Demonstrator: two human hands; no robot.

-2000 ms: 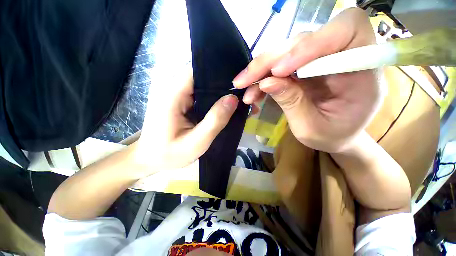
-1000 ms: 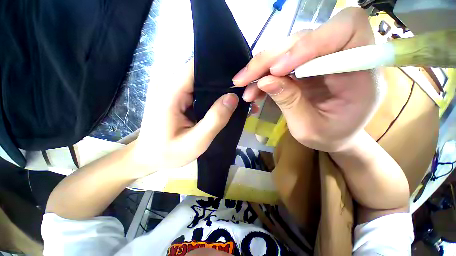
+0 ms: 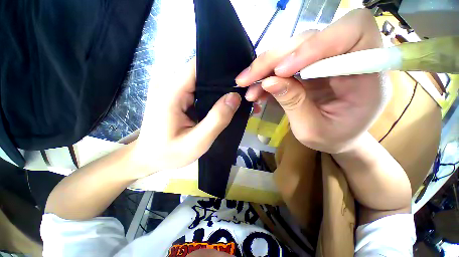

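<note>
A black band [image 3: 220,55] runs from the top edge down to the table's near edge, with a cross seam at mid-length. My left hand [image 3: 176,120] holds it from the left, thumb on top just below the seam, fingers hidden behind. My right hand [image 3: 332,85] holds a white-handled pick [image 3: 347,63], its rear wrapped in yellowish tape. The pick's thin metal tip lies at the seam near the band's right edge. Right fingertips touch that edge. Any thread is too fine to see.
Black garment body [image 3: 65,65] lies at left over a shiny scratched plate [image 3: 132,95]. A blue-handled tool [image 3: 282,4] lies behind the band. Tan cloth [image 3: 402,120] drapes at right. Yellow tape [image 3: 256,195] edges the table. Dark machine parts show at upper right.
The band has shifted very slightly and its cross seam shows more clearly as a ridge. The right hand and pick have moved only a little. Both hands keep their hold.
</note>
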